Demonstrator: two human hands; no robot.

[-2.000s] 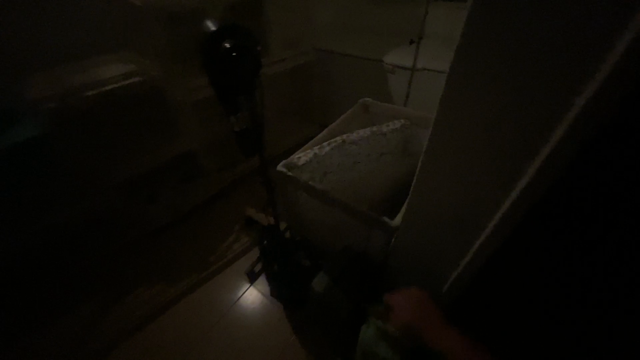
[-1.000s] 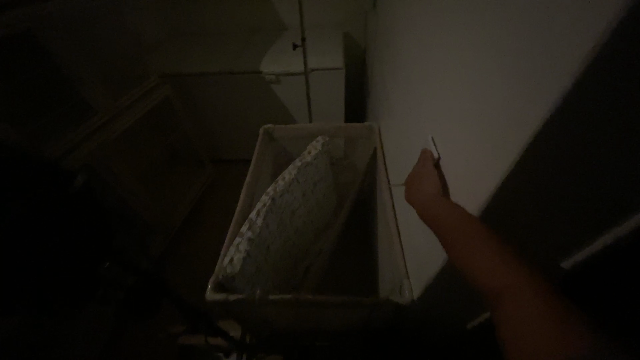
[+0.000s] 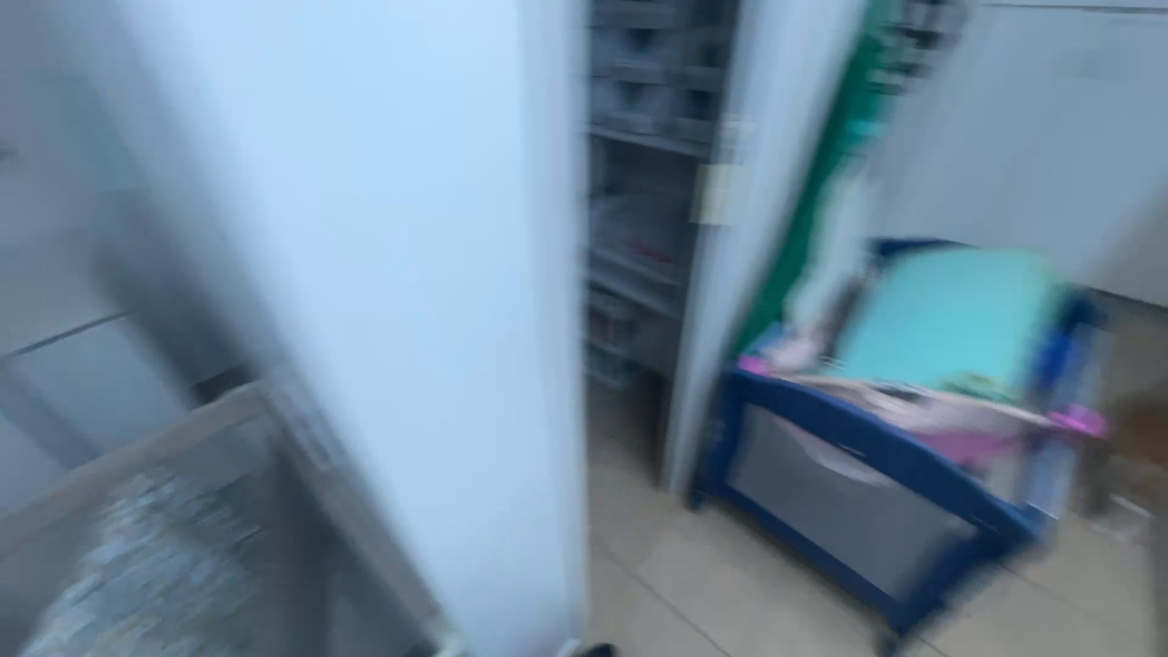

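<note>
Neither my left hand nor my right hand is in view, and the picture is blurred. At the lower left is a light-rimmed bin or crib [image 3: 128,452] with a patterned fabric item [image 3: 155,566] inside. A pale wall end [image 3: 392,274] stands beside it. To the right, a blue-framed playpen with mesh sides [image 3: 849,497] holds a turquoise cloth or mat [image 3: 949,315] and pink fabric [image 3: 976,445].
Behind a doorway are shelves [image 3: 648,141] with stacked containers. Green cloth [image 3: 808,228] hangs by the door frame [image 3: 721,274]. The tiled floor [image 3: 675,584] runs between the wall and the playpen.
The scene was dark and is now brightly lit. The view has swung to the right. My right hand, raised at the wall a second ago, is out of view.
</note>
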